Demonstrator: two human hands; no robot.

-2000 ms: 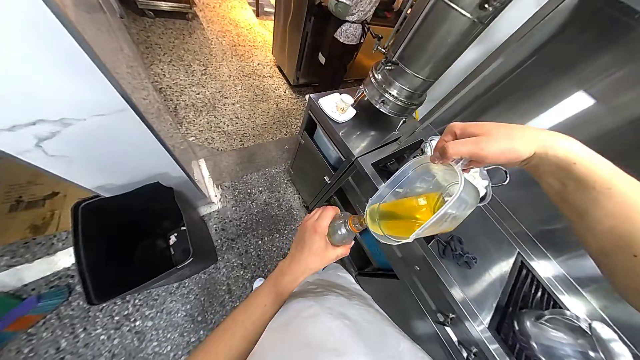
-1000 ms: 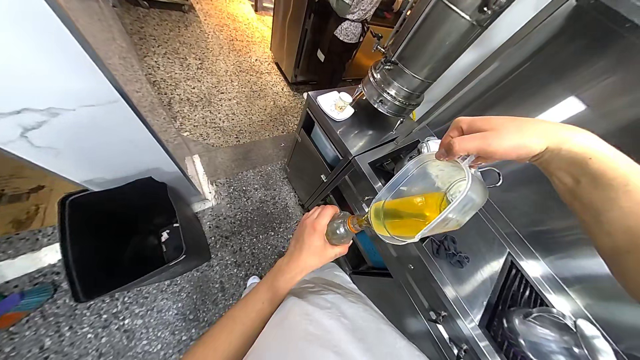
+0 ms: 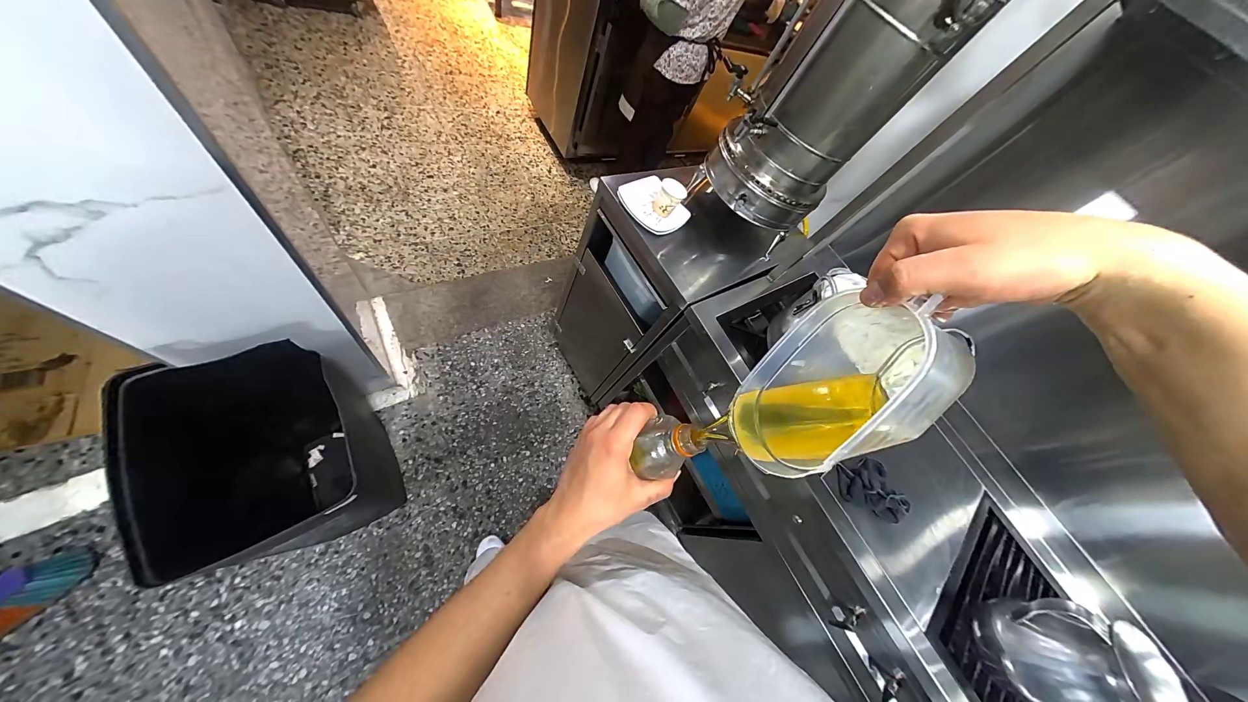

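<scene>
My left hand (image 3: 609, 458) is closed around a clear bottle (image 3: 658, 448) with an orange ring at its neck. With my right hand (image 3: 975, 258) I grip the rim of a translucent plastic container (image 3: 912, 424), tilted toward the bottle. Yellow liquid (image 3: 804, 417) lies in the container, and a stream of it runs from the container's corner into the bottle's mouth. The bottle leans, its neck pointing toward the container. How full the bottle is cannot be made out well, as my fingers cover part of it.
A stainless steel counter (image 3: 912, 546) with a burner grate (image 3: 990, 565) and a metal lid (image 3: 1048, 648) runs along the right. Farther off, a white plate (image 3: 643, 216) holds a small cup (image 3: 669, 196). A black bin (image 3: 366, 478) stands at left. A person (image 3: 682, 58) stands at the back.
The yellow liquid keeps running from the container to the bottle, and both hands hold nearly the same pose. No other plain change shows.
</scene>
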